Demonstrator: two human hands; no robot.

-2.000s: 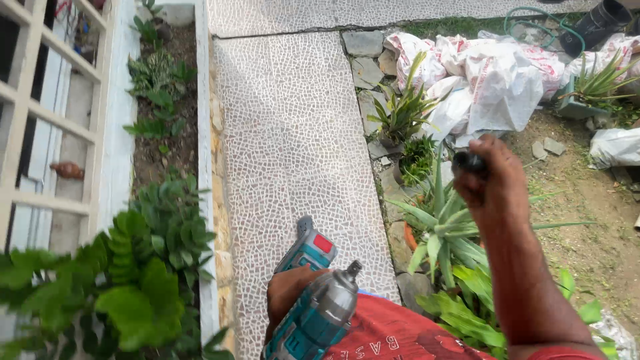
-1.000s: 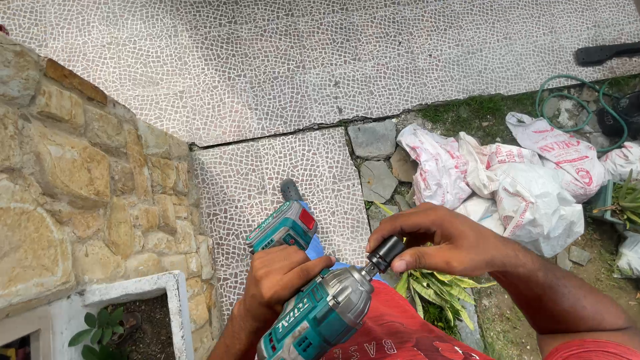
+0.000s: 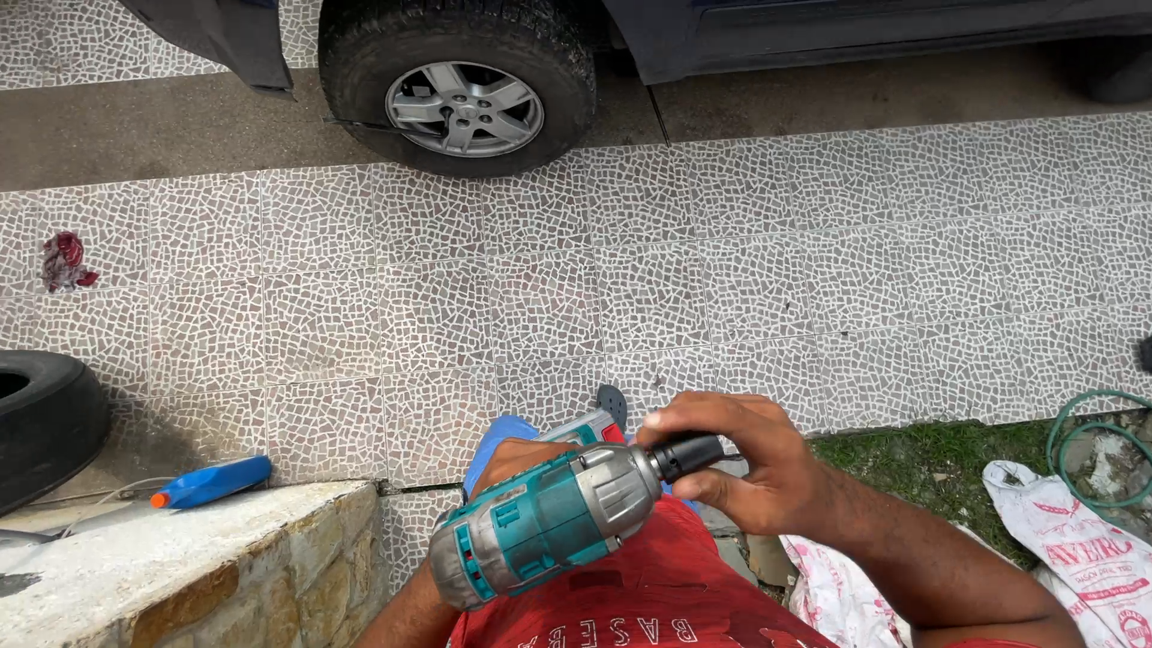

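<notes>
My left hand (image 3: 513,461) grips the handle of a teal and grey cordless impact wrench (image 3: 549,517), mostly hidden behind the tool's body. The wrench lies across in front of my red shirt, its nose pointing right. A black impact socket (image 3: 688,456) sits at the square drive. The thumb and fingers of my right hand (image 3: 751,463) are closed around that socket. Ahead stands a dark vehicle's wheel, with a silver alloy rim (image 3: 468,108) and a black tyre (image 3: 558,76). A thin dark bar (image 3: 382,128) reaches from the rim toward the left.
Mosaic-patterned tiles (image 3: 540,297) pave the ground. At left are a loose tyre (image 3: 45,423), a blue bottle (image 3: 211,481) beside a low stone wall (image 3: 270,558), and a red rag (image 3: 67,261). White sacks (image 3: 1080,549) and a green hose (image 3: 1062,450) lie at right.
Two seconds ago my right hand held the black socket apart from the wrench; it is now at the drive. The view has swung from the planted path to the vehicle.
</notes>
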